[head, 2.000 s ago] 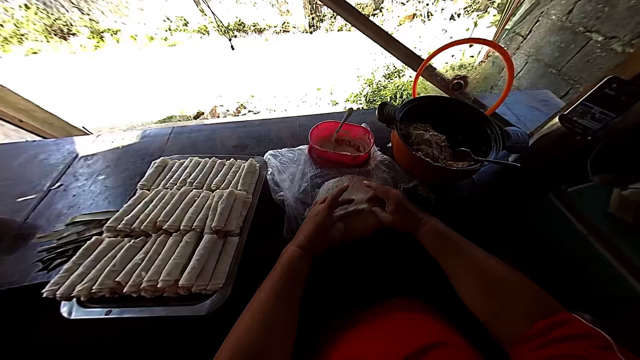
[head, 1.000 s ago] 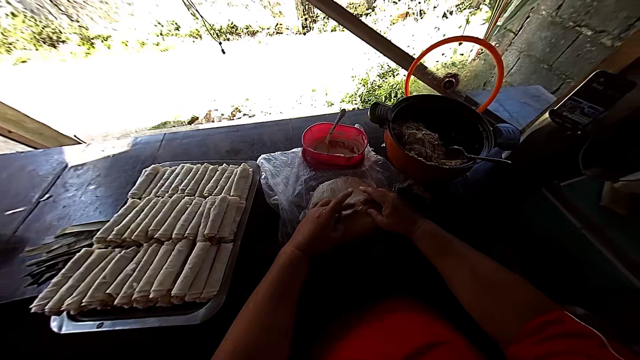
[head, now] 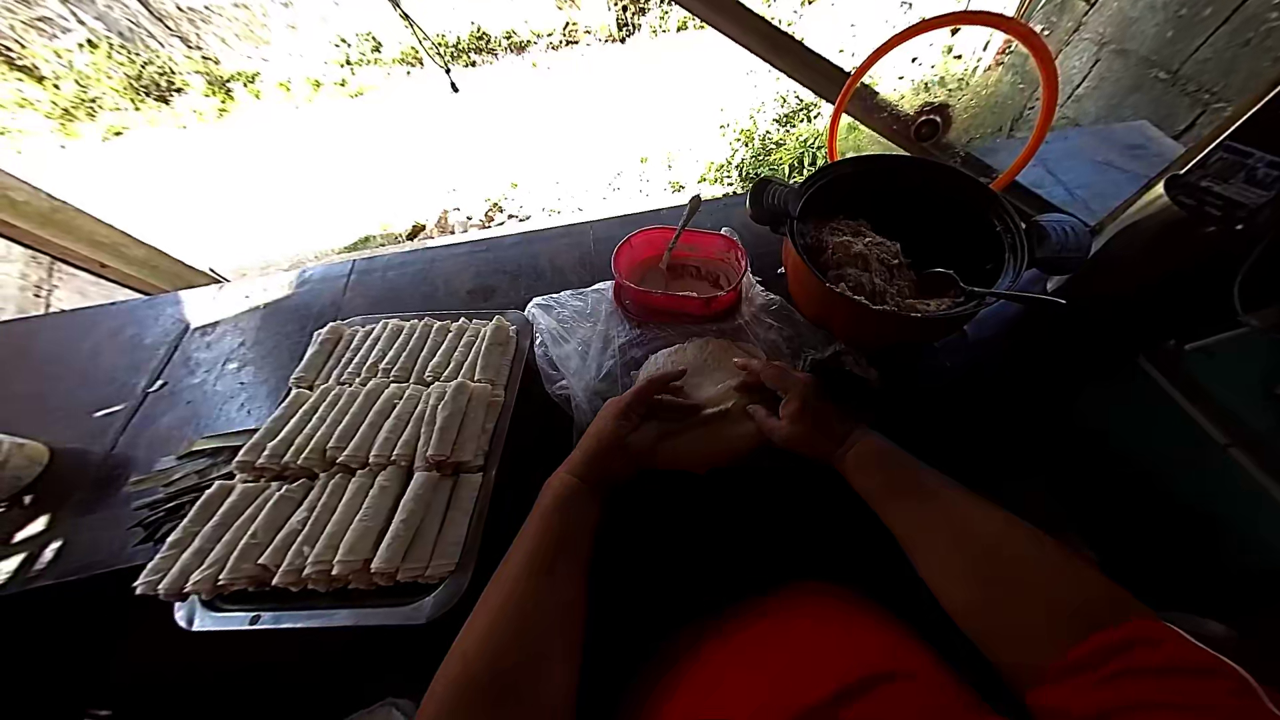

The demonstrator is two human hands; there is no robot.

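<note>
Round, pale wrappers point(head: 705, 365) lie in front of me, with a fold across their near part. My left hand point(head: 635, 425) is on the left side of this fold, and my right hand point(head: 800, 405) is on its right side, fingertips on the wrapper. Just behind stands a red plastic container point(head: 680, 275) of pinkish paste with a spoon point(head: 682, 230) in it, on a clear plastic bag point(head: 570, 335). A pot point(head: 900, 245) at the right holds shredded filling point(head: 865, 262) and a spoon point(head: 990, 292). Whatever filling is inside the fold is hidden.
A metal tray point(head: 480, 540) at the left bears several rows of rolled wrappers point(head: 375, 420). Dark leaf-like strips point(head: 185, 480) lie beside it on the dark tabletop point(head: 430, 277). An orange ring point(head: 1045, 75) rises behind the pot, near a slanted wooden beam point(head: 790, 60).
Both hands have stayed at the wrapper, with small changes in the fingers. The fingers of the right hand now sit a little farther from those of the left.
</note>
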